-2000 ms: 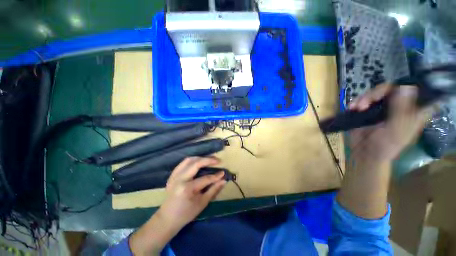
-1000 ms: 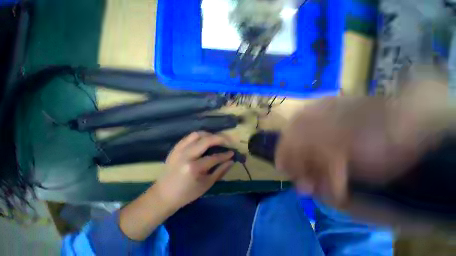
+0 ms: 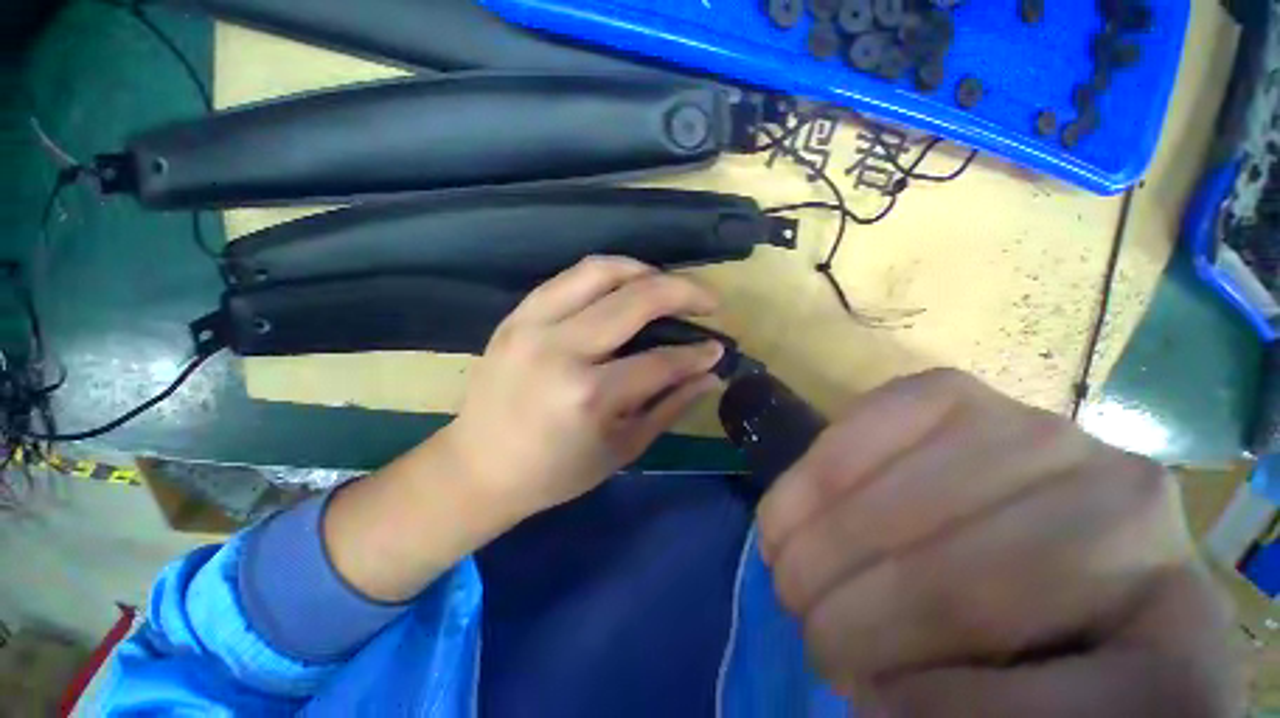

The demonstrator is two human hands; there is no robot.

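Observation:
Black padded headbands lie side by side on the tan cardboard mat. My left hand grips the right end of the nearest headband, fingers on top. My right hand is large in the lower right and closed around the black electric screwdriver. The screwdriver's front end meets the headband end at my left fingertips. Its bit and any screw there are hidden. Another headband lies just behind, and a wider one with a round cap lies behind that.
The blue tray with loose black discs is at the top right. Thin headband wires lie on the cardboard mat. The green bench shows at the right. Another blue-edged container is at the right edge.
My right hand has brought the screwdriver from the right to the headband end. My left hand still holds that end. The view has moved closer and lower, leaving the screw feeder out of the picture.

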